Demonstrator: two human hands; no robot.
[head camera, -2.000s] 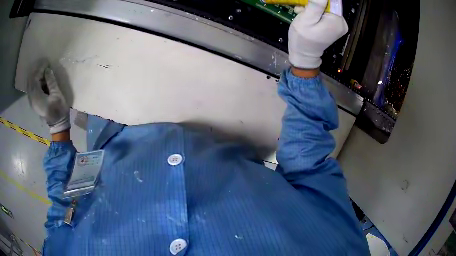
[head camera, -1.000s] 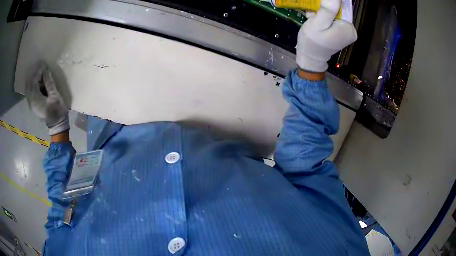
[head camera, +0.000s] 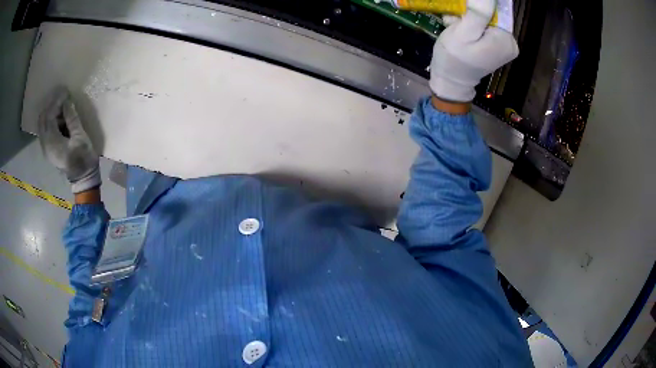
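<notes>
My right hand (head camera: 471, 54), in a white knit glove, is closed around a yellow glue tube (head camera: 434, 6) at the top edge of the picture. The tube lies over the green circuit board (head camera: 410, 19), of which only a strip shows in its black carrier (head camera: 352, 30). The tube's nozzle tip is not clearly seen. My left hand (head camera: 70, 140), in a grey-stained white glove, rests at the left end of the white panel with thumb and fingers slightly apart, holding nothing that I can see.
A grey metal ledge (head camera: 288, 44) runs between the carrier and the white front panel (head camera: 237, 108). A dark machine opening with small lights is at the upper right. A clear ID badge (head camera: 121, 246) hangs on the blue smock. Yellow-black floor tape (head camera: 34, 190) shows at the left.
My right hand and the tube have moved a little to the right and slightly down from two seconds ago. My left hand stays in place.
</notes>
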